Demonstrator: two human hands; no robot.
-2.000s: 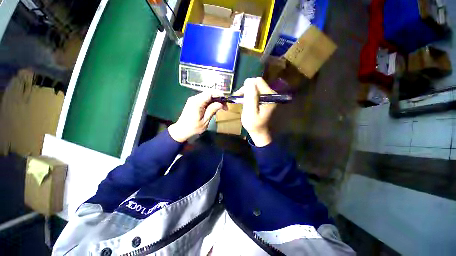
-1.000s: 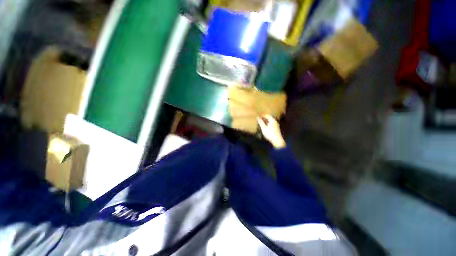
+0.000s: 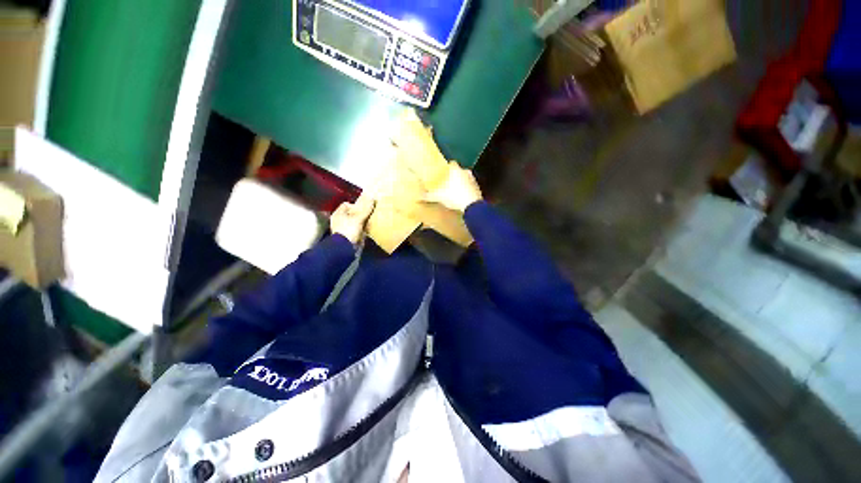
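Note:
A brown cardboard carton (image 3: 401, 189) with its flaps spread is held low in front of my body, at the front edge of the green bench. My left hand (image 3: 351, 219) grips its left side. My right hand (image 3: 457, 188) grips its right side. The fingers of both hands are partly hidden by the cardboard. No pen shows in either hand.
A scale (image 3: 368, 45) with blue top and grey display stands on the green bench (image 3: 274, 104) ahead. A white stool-like seat (image 3: 268, 226) is below left. Another carton (image 3: 668, 52) is at upper right, a red box (image 3: 788, 113) further right. A carton (image 3: 36, 226) sits far left.
The black pen is gone from my hands. My right hand took hold of the carton first, and my left hand has come back into view and holds it too. The view has moved closer to the bench.

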